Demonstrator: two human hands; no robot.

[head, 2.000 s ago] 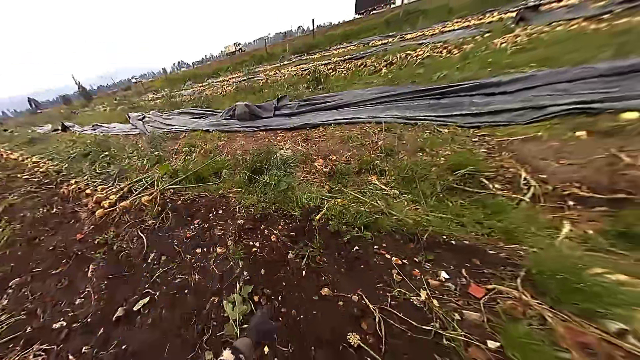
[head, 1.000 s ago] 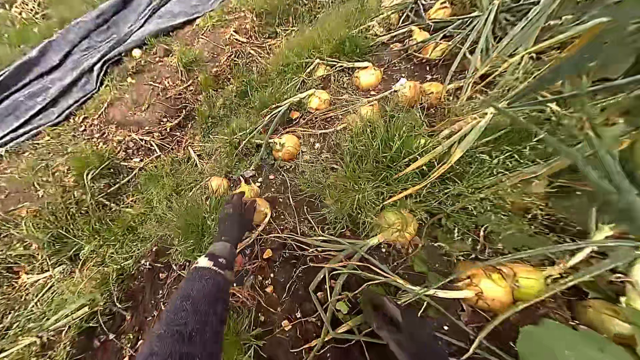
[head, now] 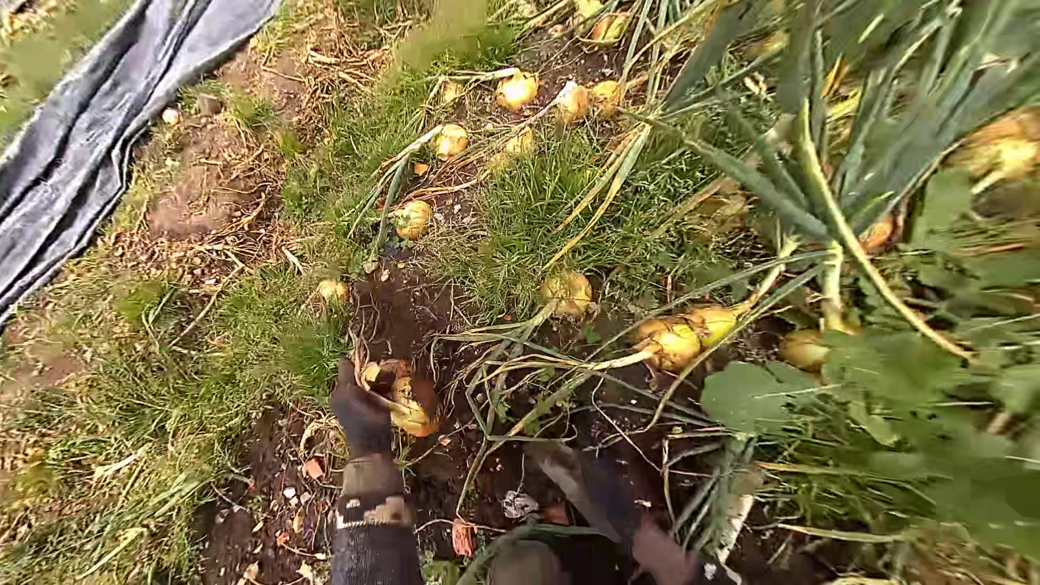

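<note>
In a dark glove, my left hand (head: 361,410) is closed on yellow onions (head: 413,405) by their dry stems, low over dark soil left of centre. My right hand (head: 601,491), also dark-gloved and blurred, is at the bottom, right of the left one; a blurred flat shape extends from it to the upper left, and I cannot tell whether it is a tool. Between and above the hands lie long green onion leaves (head: 520,357). A yellow onion (head: 567,292) lies above them, and another onion (head: 670,343) lies to its right with its top attached.
Several more onions (head: 517,89) lie in the grass toward the top. Grey fabric sheeting (head: 77,138) runs along the upper left. Tall onion leaves (head: 780,171) and a broad-leaved plant (head: 756,396) crowd the right side. Small reddish fragments (head: 463,538) dot the soil near my hands.
The view has swung down from the wide field to the ground at my hands. My left hand, which was reaching to the onions one second ago, now has them in its grip.
</note>
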